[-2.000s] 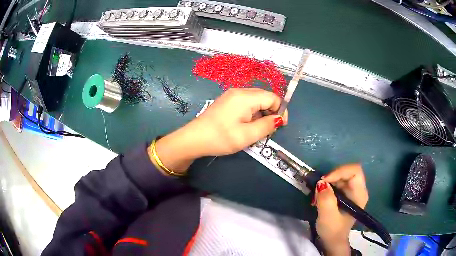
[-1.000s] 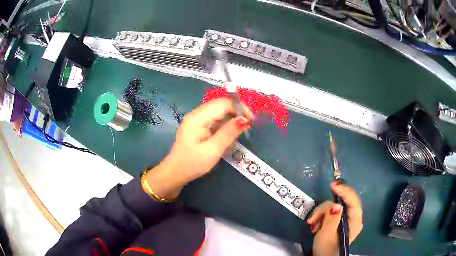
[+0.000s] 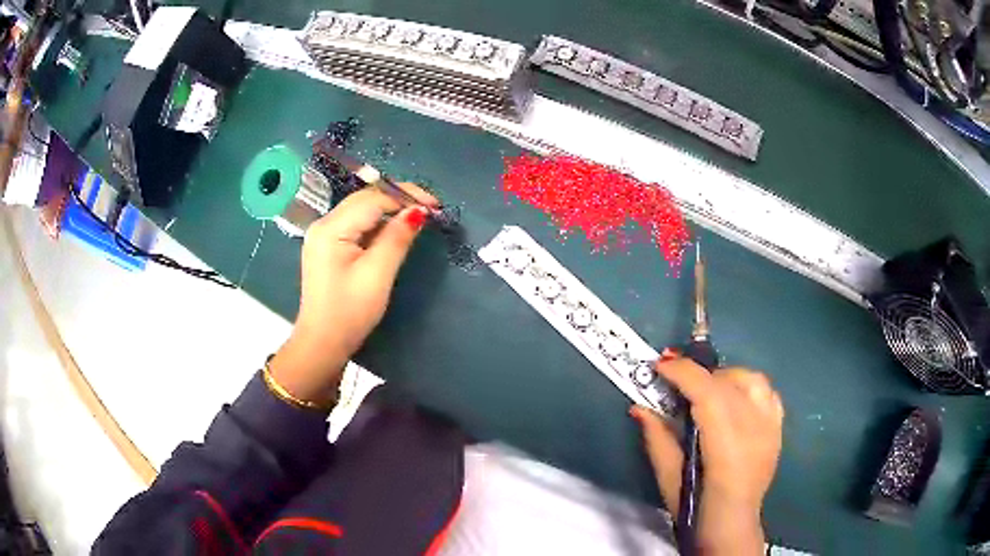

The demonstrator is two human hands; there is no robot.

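Note:
My left hand [image 3: 353, 266] holds the tweezers [image 3: 382, 185] over the heap of black lead wires [image 3: 461, 248], beside the solder spool [image 3: 271, 182]. Whether the tips hold a wire cannot be told. My right hand [image 3: 722, 434] holds the soldering iron [image 3: 699, 326] upright, tip pointing away from me. Its fingers also touch the near right end of the strip board [image 3: 581, 317], which lies slanted on the green mat with a row of round parts. Red lead wires [image 3: 597, 198] lie in a heap beyond the board.
Stacked strip boards [image 3: 413, 71] and a separate strip board [image 3: 651, 96] lie by the long metal rail [image 3: 760, 212]. A black box [image 3: 163, 109] stands far left. A cooling fan [image 3: 934, 315] and a dark holder with speckled filling [image 3: 906, 467] are at right. Cables line the far edge.
My left hand has moved left with the tweezers, from the board to the black wires. The iron has come off the board, and my right hand now touches the board's end.

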